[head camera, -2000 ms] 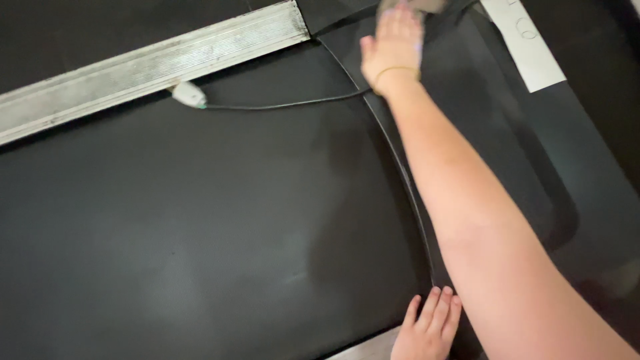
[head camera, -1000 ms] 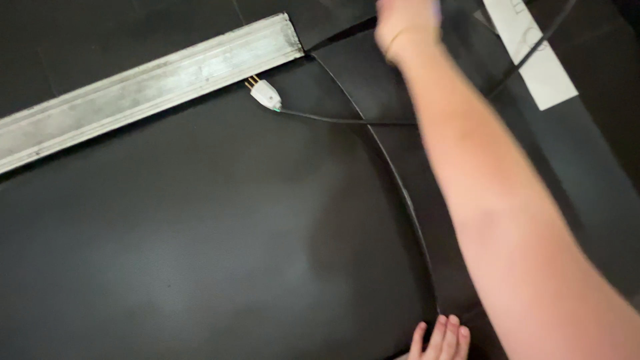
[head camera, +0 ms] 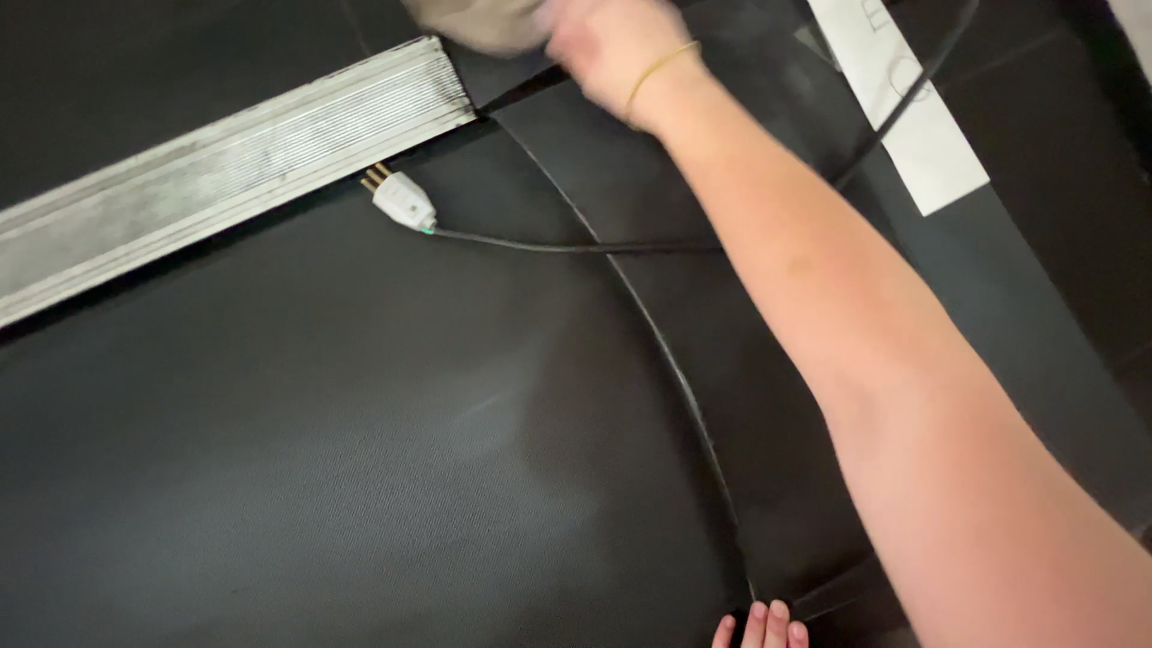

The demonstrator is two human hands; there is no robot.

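My right hand (head camera: 612, 45), with a thin yellow band at the wrist, is at the top centre, blurred, and grips a greyish-beige cloth (head camera: 486, 22). The cloth lies near the end of a ribbed metal side rail (head camera: 270, 148). At the bottom edge the fingertips of my left hand (head camera: 763, 627) rest by the curved edge of a black cover, beside a black textured belt (head camera: 360, 432) that looks like a treadmill's. The rest of that hand is out of view. A white three-pin plug (head camera: 405, 201) lies on the belt close to the rail.
A black power cord (head camera: 531, 247) runs right from the plug and passes under my right forearm; a cord also crosses a white strip (head camera: 936, 144) with lettering at the upper right. Dark floor (head camera: 153, 72) lies beyond the rail.
The cloth shows again beside my right hand at the top; one second ago it was out of sight. The plug's prongs lie nearer the rail's end than two seconds ago. The view has shifted.
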